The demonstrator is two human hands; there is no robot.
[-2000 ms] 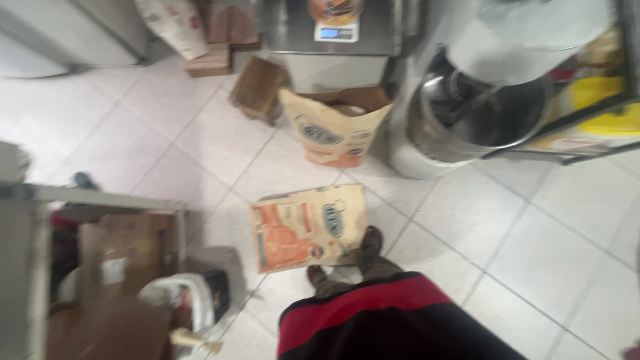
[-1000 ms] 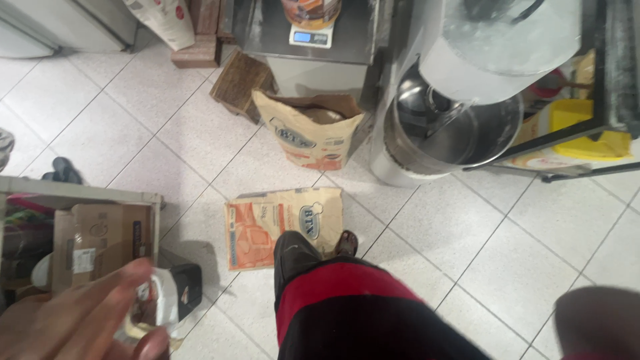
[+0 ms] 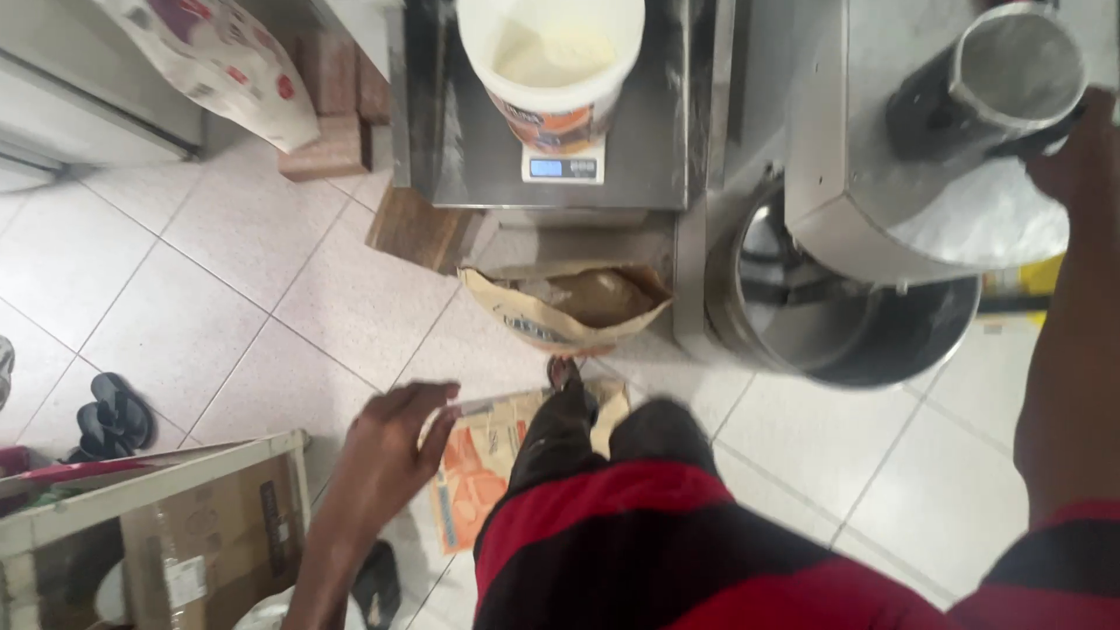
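Note:
My left hand (image 3: 398, 437) hangs over the floor at lower left, fingers apart, holding nothing. At upper right my right hand (image 3: 1072, 157) is on a dark cup or jug with a pale rim (image 3: 954, 101), above the metal housing of a floor mixer (image 3: 875, 166); its fingers are partly hidden. Below the housing is the mixer's steel bowl (image 3: 927, 350). A white plastic bucket (image 3: 560, 114) with pale powder inside stands on a digital scale (image 3: 564, 168) on a dark metal surface. An opened paper sack (image 3: 551, 328) stands on the floor before it.
A flattened paper sack (image 3: 472, 472) lies under my feet. Dark sandals (image 3: 114, 416) lie on the tiles at left, beyond a pale rack (image 3: 236, 468) holding a cardboard box (image 3: 219, 534). A wooden block (image 3: 420, 227) and a printed sack (image 3: 227, 70) are farther up.
My left hand has moved off the lower left corner toward the middle. My right hand now shows at upper right with the cup or jug. The view has moved closer to the bucket and scale.

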